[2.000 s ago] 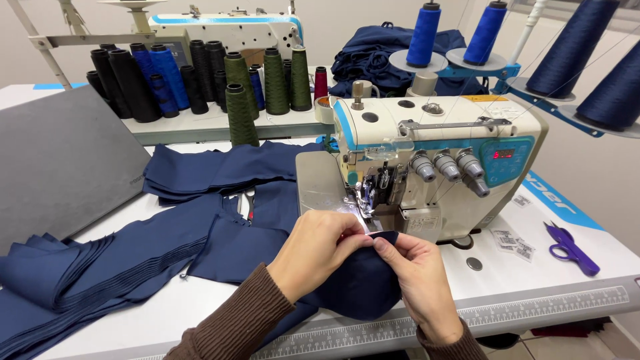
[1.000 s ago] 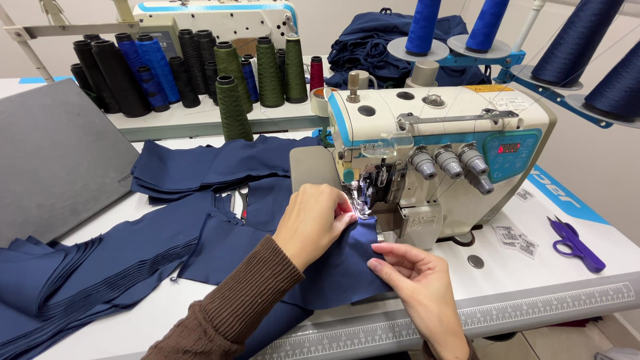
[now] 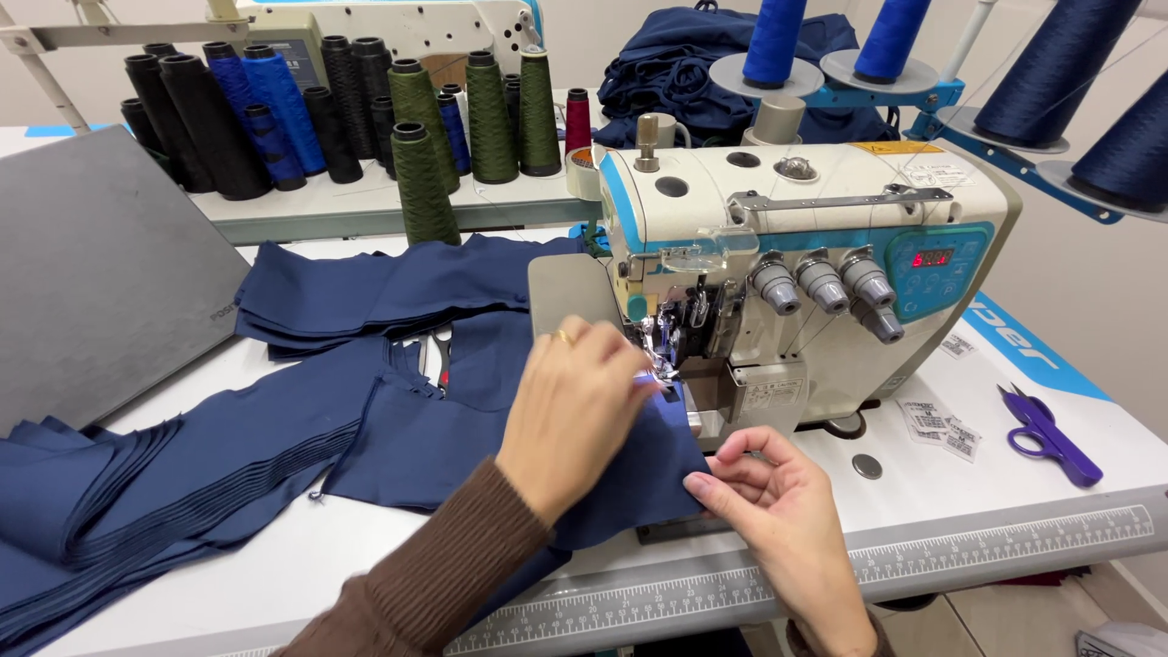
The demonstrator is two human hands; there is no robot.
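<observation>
A white and blue overlock sewing machine (image 3: 821, 301) stands on the white table, its presser foot lit. Navy fabric (image 3: 639, 474) lies at the foot, its upper edge under or against it; I cannot tell which. My left hand (image 3: 579, 411), with a ring, is at the fabric's upper left beside the foot, thumb and fingertips close together; whether they pinch cloth is hidden. My right hand (image 3: 776, 502) holds the fabric's right edge between thumb and fingers, in front of the machine. Stacked navy fabric pieces (image 3: 219, 447) spread to the left, with metal scissors (image 3: 438, 360) partly under them.
Purple thread snips (image 3: 1049, 438), printed labels (image 3: 940, 427) and a round metal disc (image 3: 867, 466) lie right of the machine. A grey laptop (image 3: 109, 265) sits at left. Thread cones (image 3: 493, 119) stand behind. A printed ruler (image 3: 1004, 553) runs along the front edge.
Two seconds ago both hands held the fabric together in front of the machine; now it lies flatter at the foot. Since one second ago, my left hand has lifted slightly.
</observation>
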